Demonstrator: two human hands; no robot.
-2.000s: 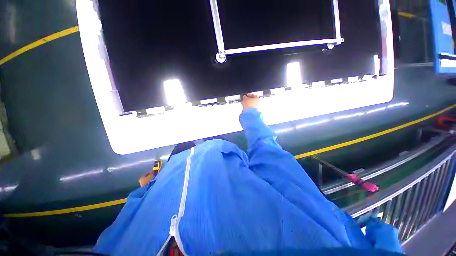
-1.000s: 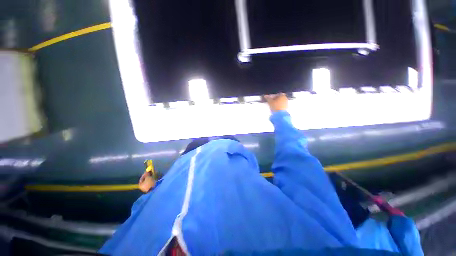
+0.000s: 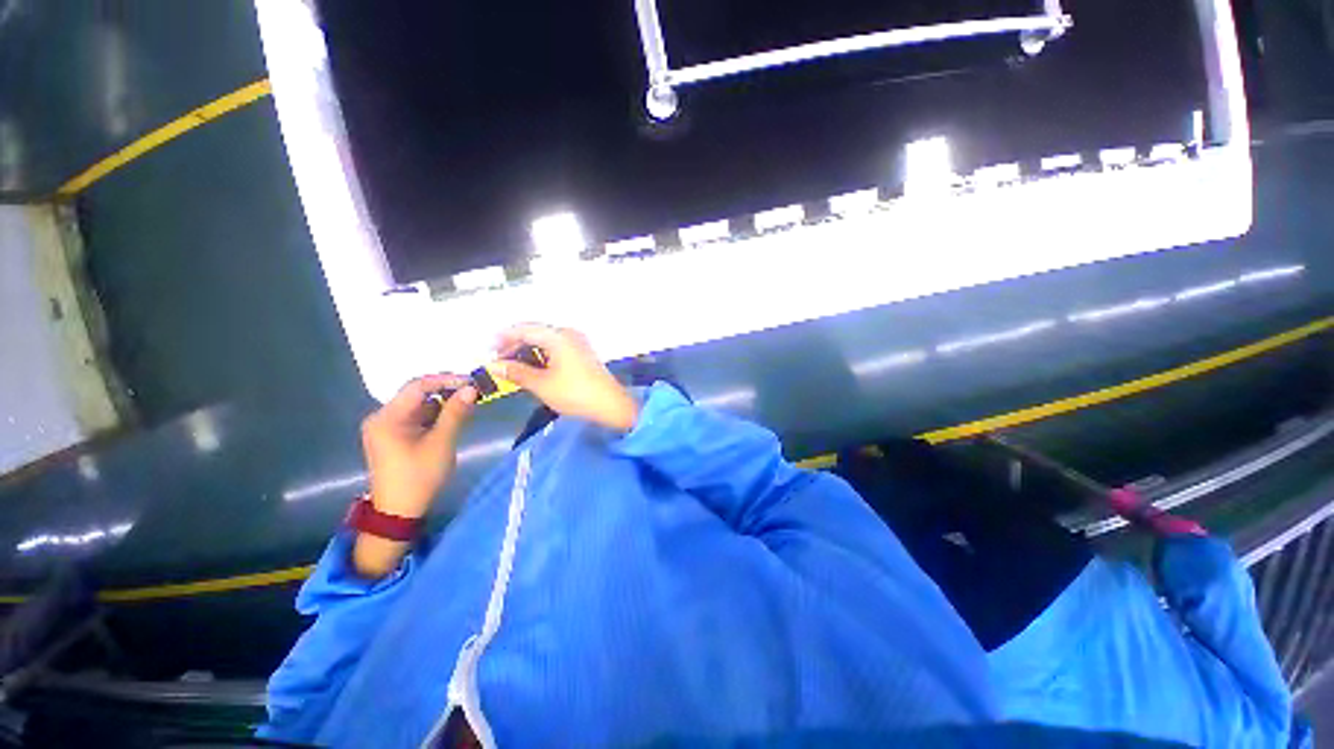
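Note:
My left hand [image 3: 413,442] and my right hand [image 3: 568,381] are together in front of my chest, at the near left edge of the white foam tray [image 3: 819,278]. Both hold a small yellow and black object [image 3: 490,384], perhaps a tape dispenser; the fingers cover part of it. The large glossy black panel [image 3: 790,147] lies in the tray, with small white blocks along its near edge. Neither hand touches the panel.
A silver-white frame [image 3: 863,53] with round corner cups is over the panel. Another person in blue [image 3: 1134,644] is at the lower right, beside a pink-handled item [image 3: 1156,512] and railings. A pale block [image 3: 51,329] is at the left edge.
My right hand has left the panel's near edge and moved left to the yellow and black object. My left hand has come up with that object. The other person shows more at the lower right.

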